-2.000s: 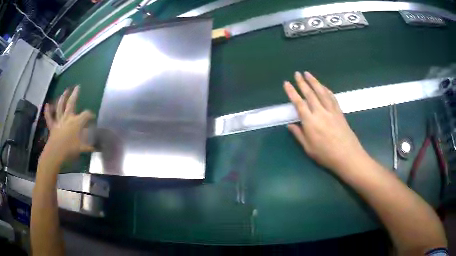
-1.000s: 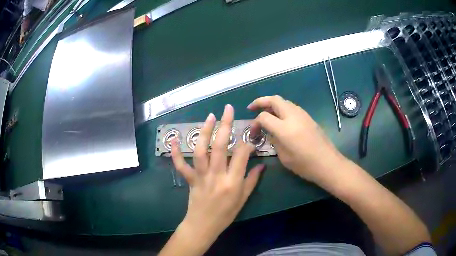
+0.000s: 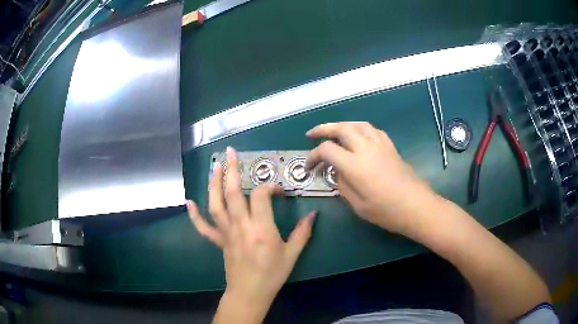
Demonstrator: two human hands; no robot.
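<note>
The four-position fixture (image 3: pixel 282 162), a grey metal bar, lies on the green surface in front of me. Silvery ringed discs sit in its nests; the two middle ones show clearly, one of them a small round part (image 3: pixel 263 171). My left hand (image 3: pixel 250 221) lies over the fixture's left end, fingers spread, partly covering the leftmost nest, and steadies the bar. My right hand (image 3: pixel 364 168) is over the right end with bent fingers, its fingertips at the third nest, partly covering the rightmost one. Whether its fingers pinch anything is hidden.
A large steel plate (image 3: pixel 123 120) lies left. A flat silver rail (image 3: pixel 342 85) crosses beyond the fixture. Tweezers (image 3: pixel 438 123), a loose round part (image 3: pixel 458 133), red-handled pliers (image 3: pixel 485 149) and a clear blister tray (image 3: pixel 548 88) lie right. A metal bracket (image 3: pixel 47 243) is lower left.
The view shifted; the fixture from farther away now lies under both hands. Since one second ago, my left hand moved towards its left end and my right fingertips moved left to the third nest.
</note>
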